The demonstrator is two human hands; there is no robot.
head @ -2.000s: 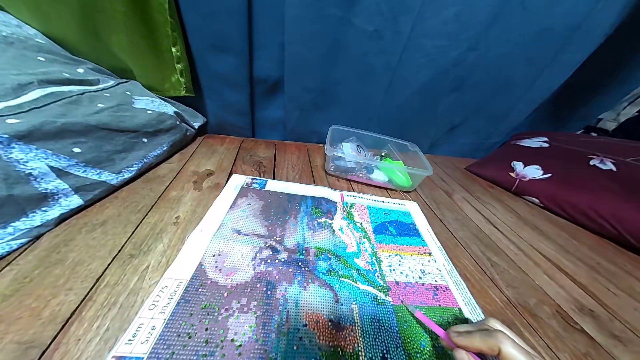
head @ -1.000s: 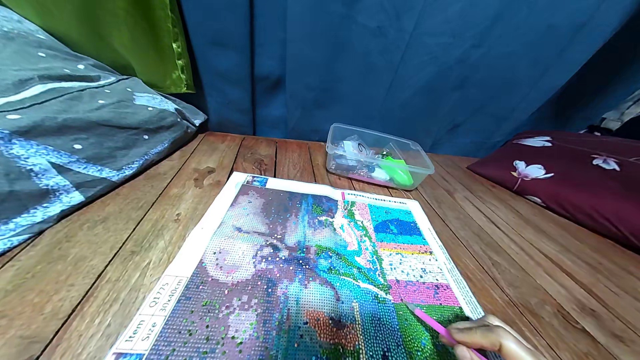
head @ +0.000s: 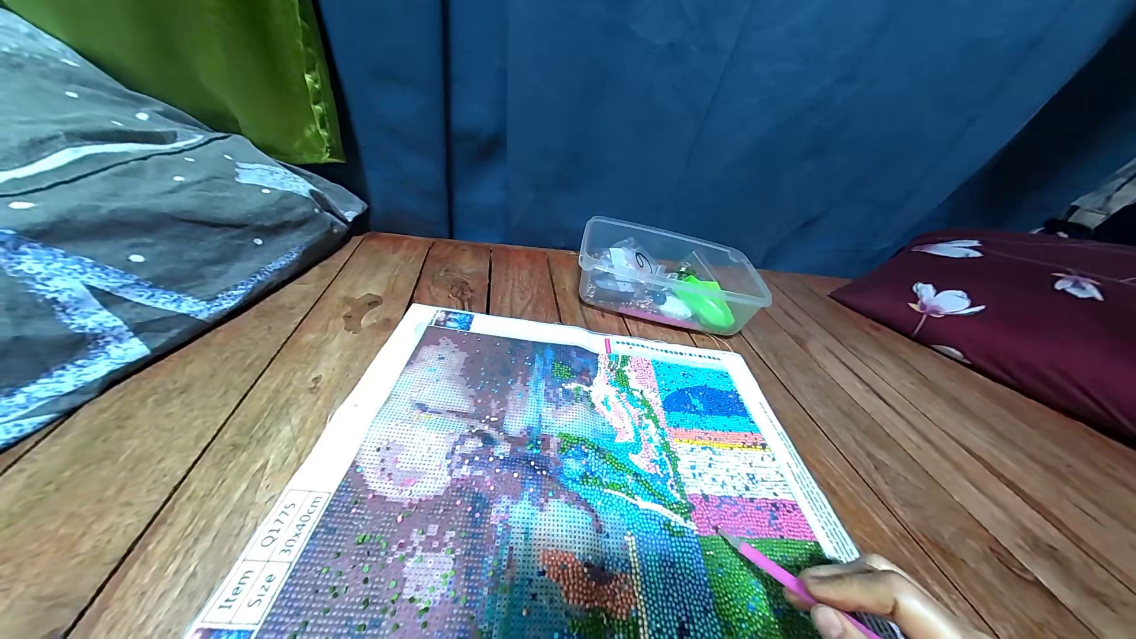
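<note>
A diamond painting canvas with a white printed border lies flat on the wooden planks, partly covered in coloured beads. At the lower right, my right hand holds a pink applicator pen between thumb and fingers. The pen's tip rests at or just above the line where the pink beads meet the green ones. Whether a bead sits on the tip is too small to tell. My left hand is out of view.
Behind the canvas stands a clear plastic box holding small bags and a bright green object. A grey patterned cushion lies at the left and a maroon flowered one at the right. Blue curtain hangs behind the wooden surface.
</note>
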